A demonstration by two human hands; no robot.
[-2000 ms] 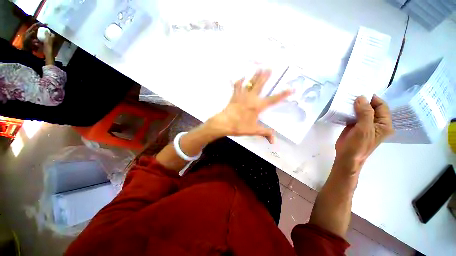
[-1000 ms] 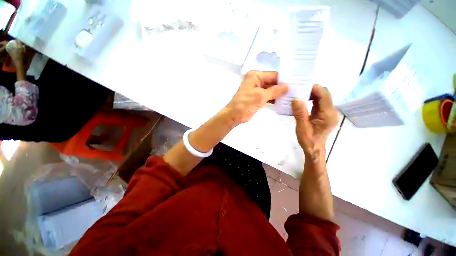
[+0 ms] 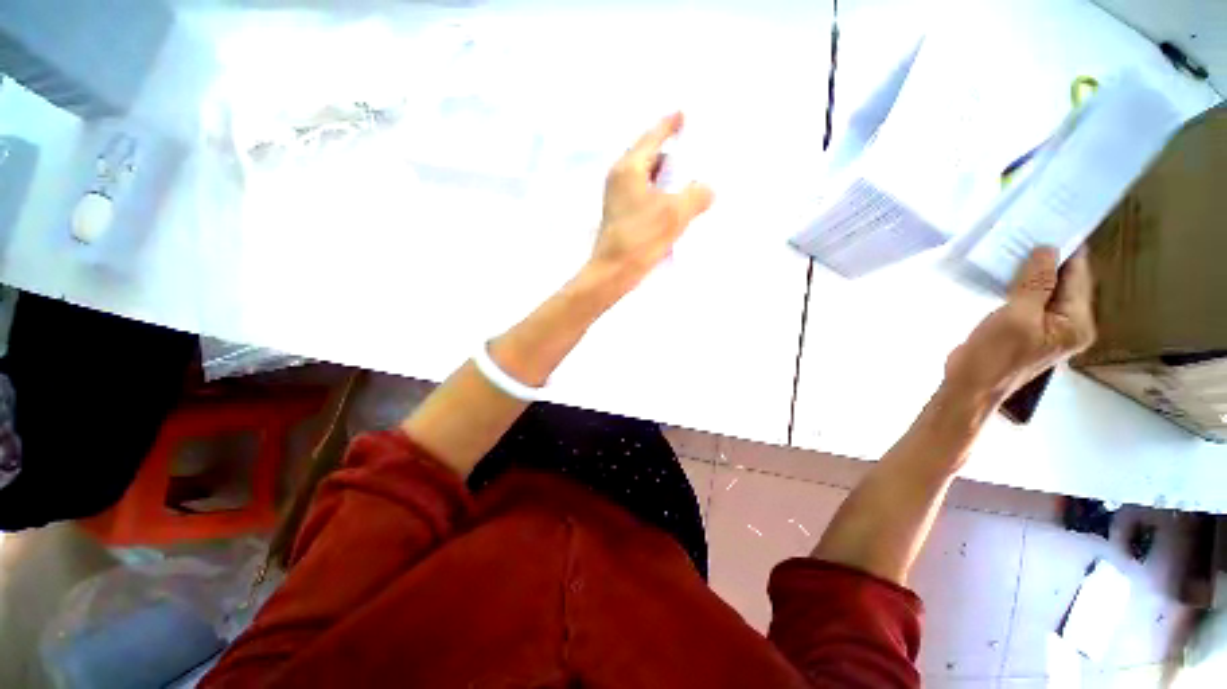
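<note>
My right hand (image 3: 1029, 316) holds a long pale printed stack or flat box (image 3: 1083, 182) by its lower end, raised over the right part of the white table. My left hand (image 3: 646, 209) is over the middle of the table with fingers apart, holding nothing. A stack of pale sheets or trays with ribbed edges (image 3: 881, 222) stands on the table between my hands. Glare hides most of what lies flat near my left hand.
A brown carton (image 3: 1160, 276) stands at the right edge. A yellow scissors-like handle (image 3: 1085, 90) shows behind the held stack. A tray with a round white part (image 3: 93, 217) lies at far left. An orange stool (image 3: 215, 464) stands below the table.
My right hand has carried the printed stack to the right, away from my left hand. My left hand has let go of it and opened. The view has turned right.
</note>
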